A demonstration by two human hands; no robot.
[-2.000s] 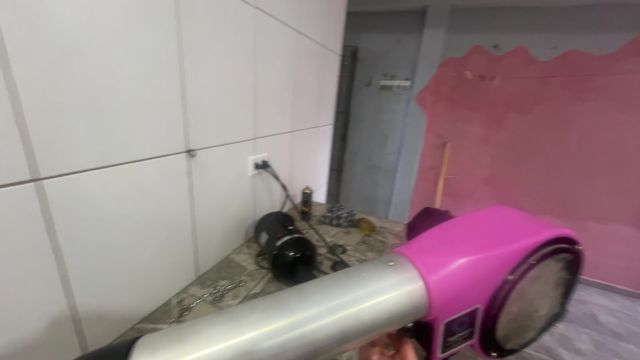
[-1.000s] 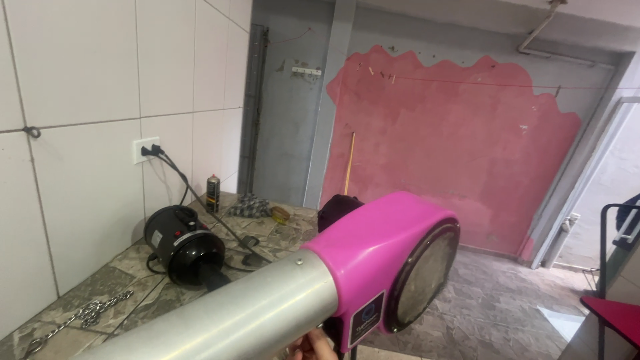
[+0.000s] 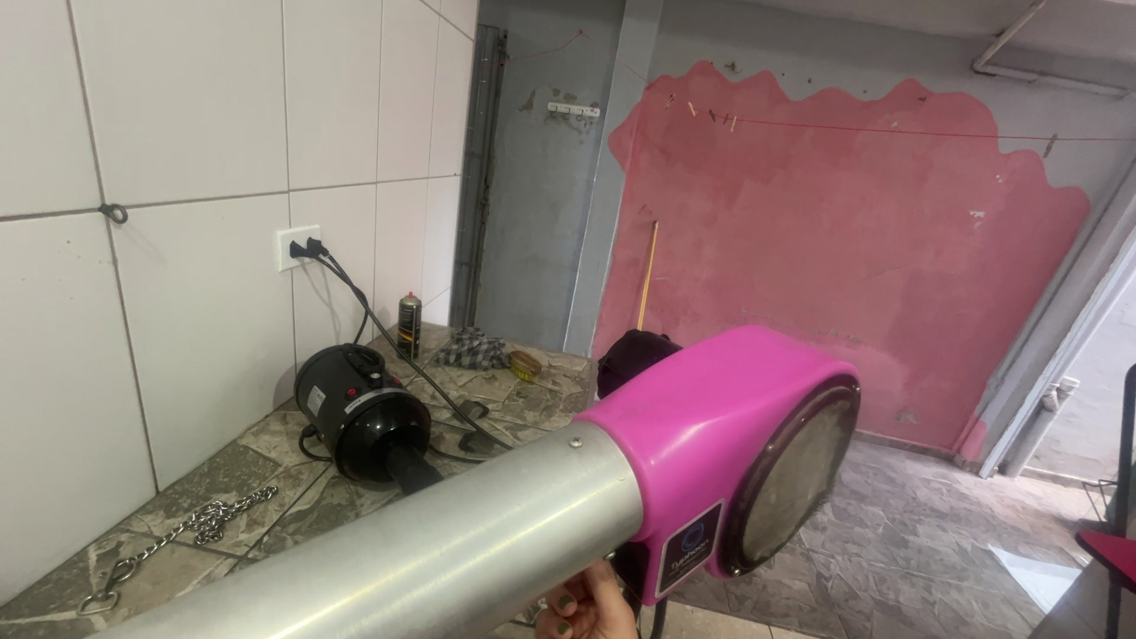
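Observation:
A pink blower housing [image 3: 710, 399] with a round mesh-covered intake and a thick silvery metal tube [image 3: 426, 541] fills the lower middle. The tube runs toward the lower left, its far end outside the frame. My right hand [image 3: 590, 608] shows partly under the joint of tube and housing, fingers bent, nails painted dark green. It is at their underside; the tube hides part of it, so its hold is unclear. My left hand is out of view. Behind the tube, a black cylindrical blower [image 3: 355, 408] lies on the stone-patterned counter [image 3: 302, 506].
A metal chain [image 3: 209, 519] lies at the counter's left. Farther back are a spray can [image 3: 409, 325], a checked cloth [image 3: 475, 348] and a brush [image 3: 524, 365]. Black cords run from a wall socket [image 3: 299, 248]. Something dark [image 3: 632, 359] shows behind the pink housing.
The view has swung to the right, showing more of the pink wall and floor. My right hand stays under the pink housing. The black blower and chain lie as before.

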